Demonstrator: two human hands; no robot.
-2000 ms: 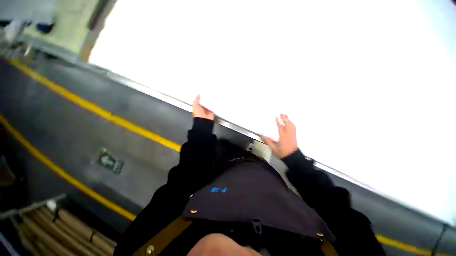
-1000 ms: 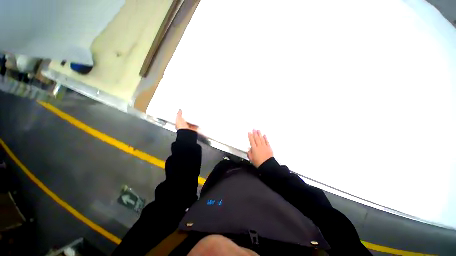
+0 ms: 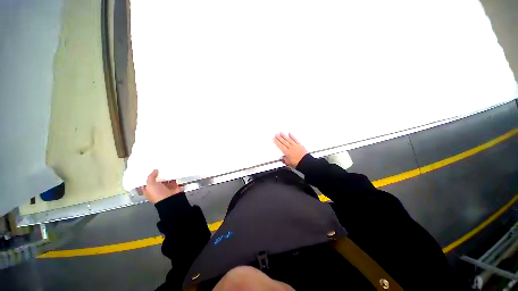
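White fabric covers most of the table, bright and flat, its near edge along the table rim. My left hand is at the near edge, close to the fabric's left corner, with one finger pointing up and the others along the rim. Whether it pinches the fabric is not clear. My right hand lies palm down on the fabric's near edge, fingers out, holding nothing.
A narrow brown strip runs beside the fabric's left end. Beyond it is a cream-yellow sheet with a dark blue round object and a pale sheet. A metal rail edges the table. Yellow lines cross the grey floor.
The view has turned and moved toward the fabric's left end. My left hand has moved along the near edge to the left corner. The hands are farther apart; my right hand remains flat on the fabric.
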